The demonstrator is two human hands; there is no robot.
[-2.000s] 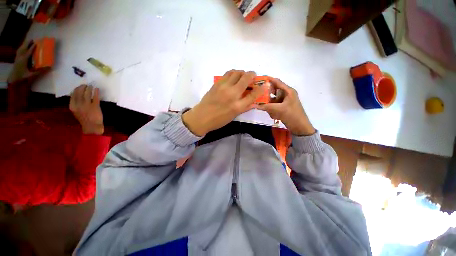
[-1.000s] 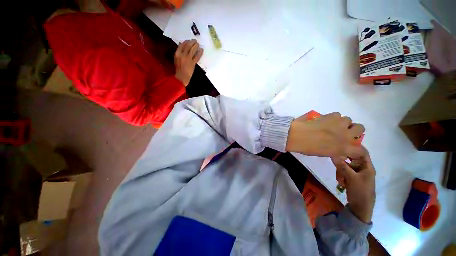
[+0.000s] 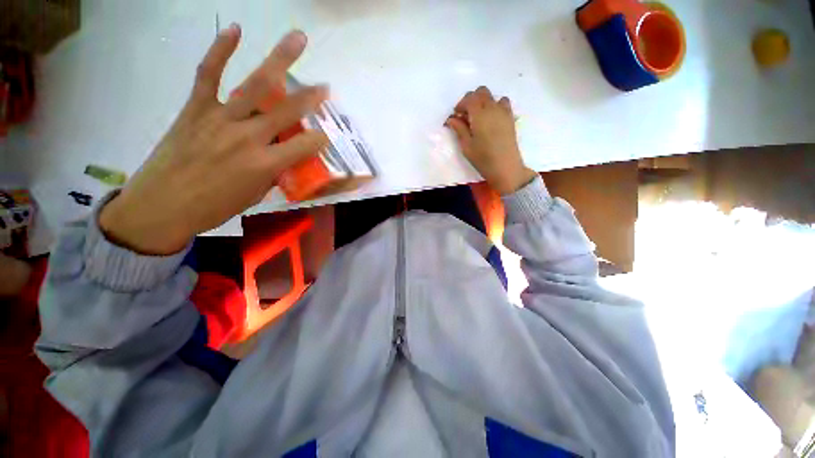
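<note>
A retail box with orange ends and a black-and-white printed side is at the table's front edge, slightly blurred. My left hand is over its left part with the fingers spread. Its thumb and a fingertip overlap the box, and no closed grip shows. My right hand rests low at the white tabletop, right of the box and apart from it, with its fingers bent together. A tiny dark spot shows by its fingertips; whether it holds something there is hidden.
A blue and orange tape dispenser and a yellow round object are at the back right. A yellow-green cutter lies at left near another printed box. An orange stool stands below the table edge. A person in red is at lower left.
My hands were together around a small orange item; now they are apart, the left spread over the box and the right down at the table. The view has swung back toward the front edge.
</note>
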